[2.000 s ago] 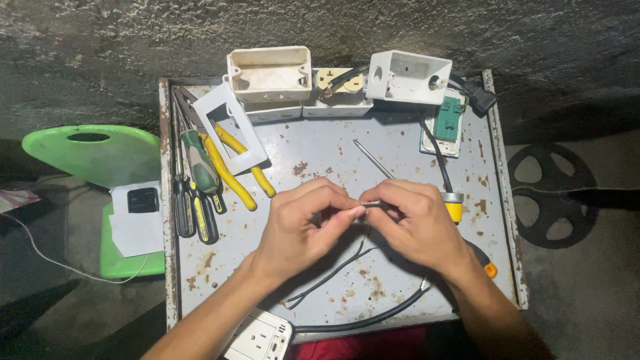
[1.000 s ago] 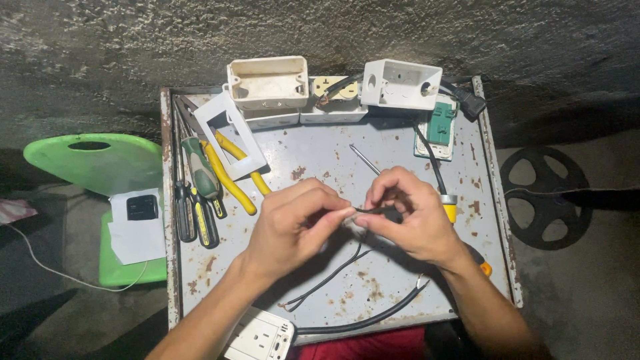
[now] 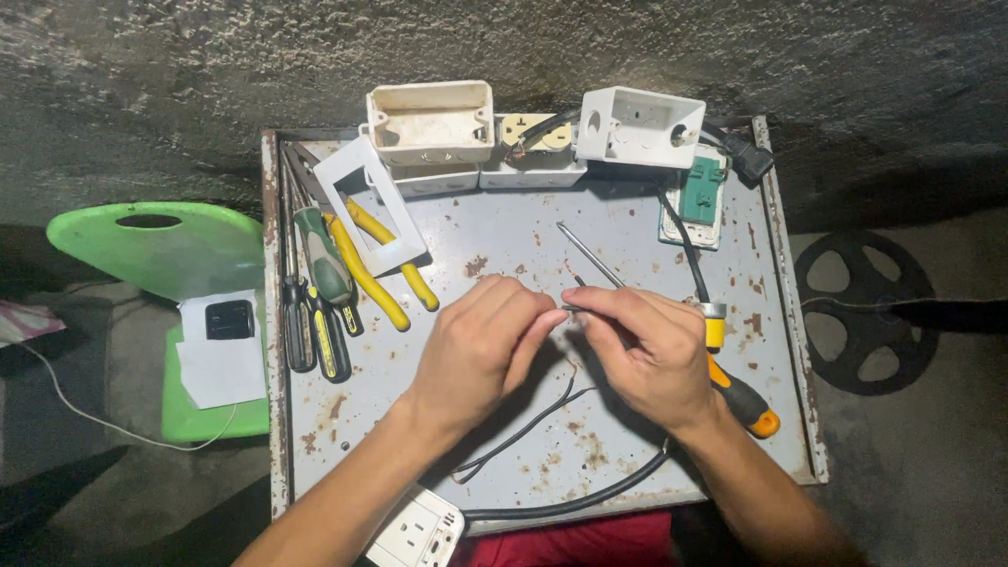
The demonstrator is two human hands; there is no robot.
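Observation:
Over the middle of the metal table (image 3: 504, 236), my left hand (image 3: 488, 339) and my right hand (image 3: 650, 346) meet fingertip to fingertip, pinching a short dark wire (image 3: 573, 308) between them. One wire end (image 3: 573, 272) with bare copper pokes up above the right fingers. Behind my right hand lies a screwdriver with a steel shaft (image 3: 591, 256); an orange and black handle (image 3: 744, 402) shows past the wrist. Below the hands rests a split black two-core wire (image 3: 524, 437). A thick black cable (image 3: 579, 504) curves along the near edge, beside a white socket outlet (image 3: 413, 528) partly behind my left forearm.
At left lie yellow-handled pliers (image 3: 366, 276), several screwdrivers (image 3: 327, 335) and a white faceplate frame (image 3: 382, 213). White electrical boxes (image 3: 429, 122) (image 3: 642, 126), a cream socket (image 3: 535, 134) and a green-backed socket (image 3: 701, 193) line the back. A green chair (image 3: 157, 252) holds a black phone (image 3: 229, 320).
A bare-ended wire tip now shows above my right fingers. My fingers have shifted slightly around the wire; both hands stay together over the table.

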